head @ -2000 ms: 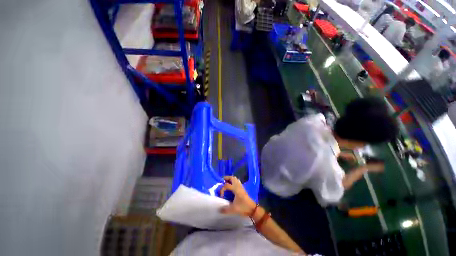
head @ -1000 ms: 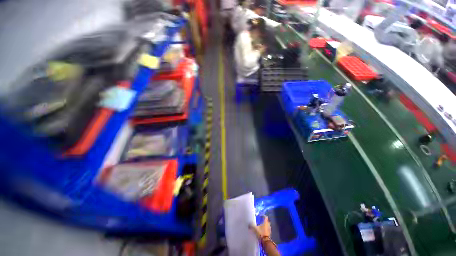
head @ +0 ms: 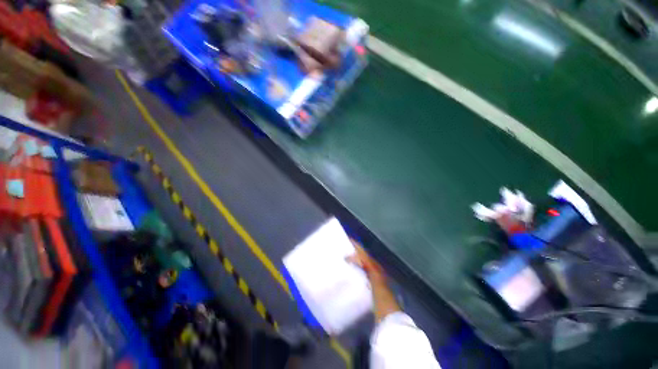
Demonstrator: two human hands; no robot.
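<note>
The blue plastic stool point(head: 303, 305) shows only as a thin blue edge along the left side of its white seat pad point(head: 328, 277), low in the middle of the view. The pad is tilted and hides most of the stool. My right hand point(head: 369, 270) is at the pad's right edge and grips the stool there; the fingertips are partly hidden and blurred. A white sleeve covers the forearm. My left hand is out of the picture.
The green bench point(head: 426, 173) runs diagonally to the right of the stool. On it are a blue bin point(head: 288, 58) with mixed parts and a device with tubes point(head: 527, 267). A blue rack point(head: 108, 252) with red trays is at left, beside yellow floor lines.
The view has turned and moved forward along the bench. The stool is now upturned less visibly, with its open blue legs out of sight and the white pad facing me. My right hand stays on it.
</note>
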